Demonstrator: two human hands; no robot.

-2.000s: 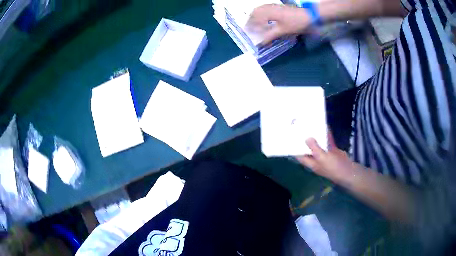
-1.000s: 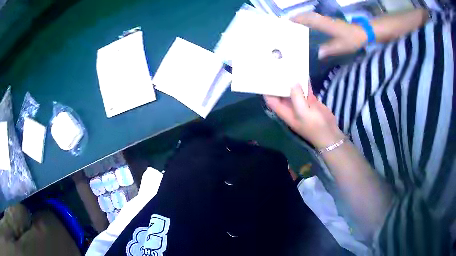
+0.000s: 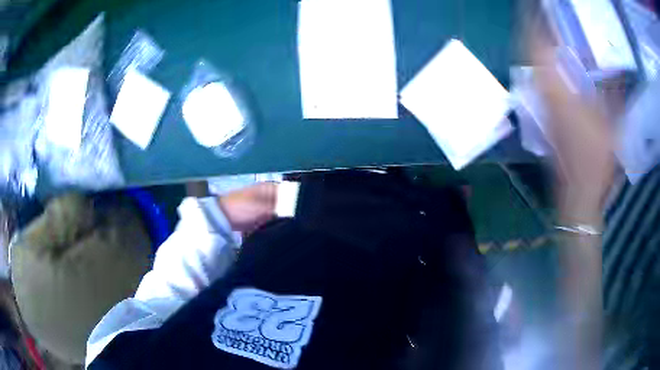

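Note:
My left hand (image 3: 250,206) comes from a white sleeve below the bench edge, closed on a small white piece (image 3: 287,199). My right hand is not in view. On the green bench (image 3: 275,148) lie a bagged product (image 3: 214,114), a small white piece with a clear bag (image 3: 140,108), and a large clear bag of parts (image 3: 69,115) at the left. A white flat panel (image 3: 347,61) is cut off by the top edge. Folded white card inserts (image 3: 459,101) lie to its right.
A co-worker's blurred arm (image 3: 579,159) reaches over the bench at the right, by a stack of booklets or flat cartons (image 3: 601,32). A rounded brown object (image 3: 79,278) and a blue curved edge (image 3: 150,213) are at the lower left.
The view has swung left, so the bench items appear farther right. My left hand has come into view with the small white piece. The co-worker's white insert card is no longer clearly seen.

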